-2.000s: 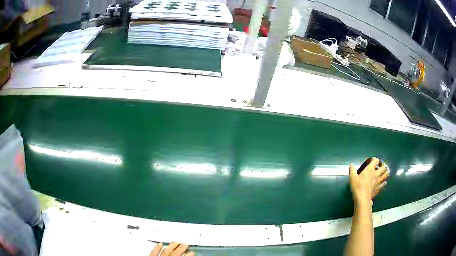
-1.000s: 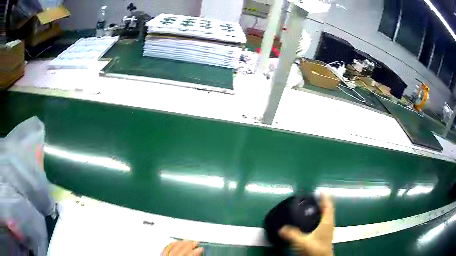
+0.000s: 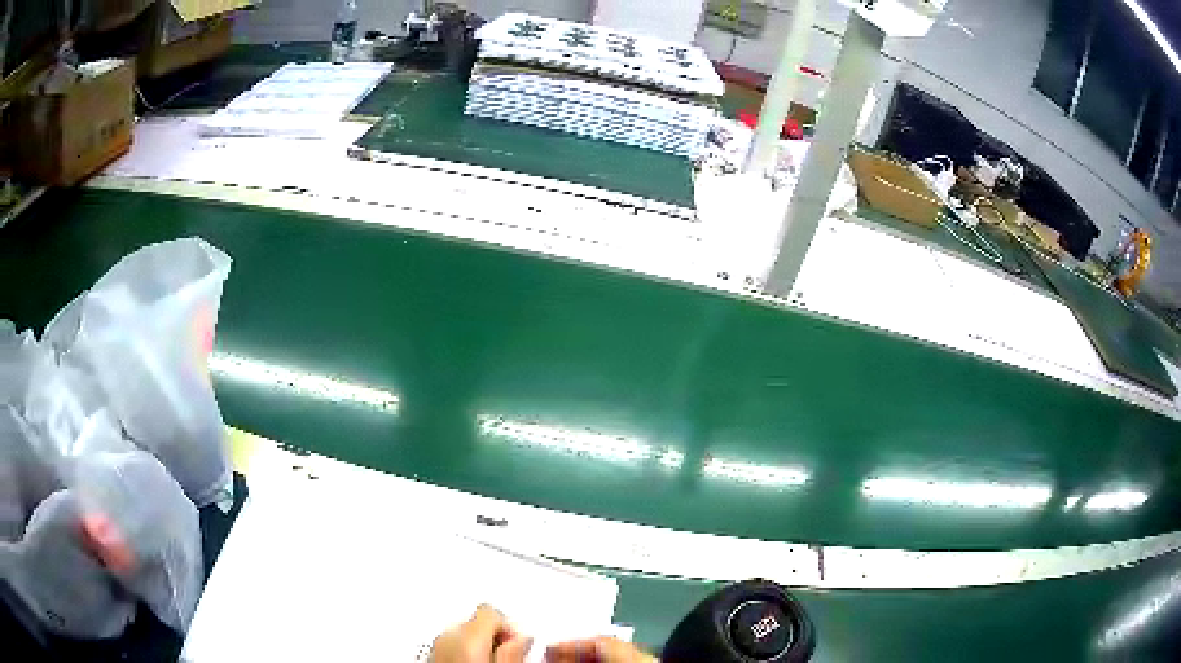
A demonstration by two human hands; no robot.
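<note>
The black rounded speaker (image 3: 741,624) stands at the bottom edge, its round end with a pale logo facing up and towards me. My left hand (image 3: 482,637) and my right hand (image 3: 598,650) are close together over the white work sheet (image 3: 350,557), left of the speaker. Both are cut off by the bottom edge. Their fingertips nearly meet; whether they pinch something small cannot be told. Neither hand holds the speaker.
Frosted bags (image 3: 136,376) with orange spots stand at the left. The glossy green conveyor belt (image 3: 557,350) crosses ahead, with a cream edge rail (image 3: 907,565). Beyond are a printed white stack (image 3: 589,97), a post (image 3: 829,156) and a brown carton (image 3: 80,123).
The speaker came from the belt at the right to the near side, and my right hand let it go and moved left beside my left hand. The view has shifted left.
</note>
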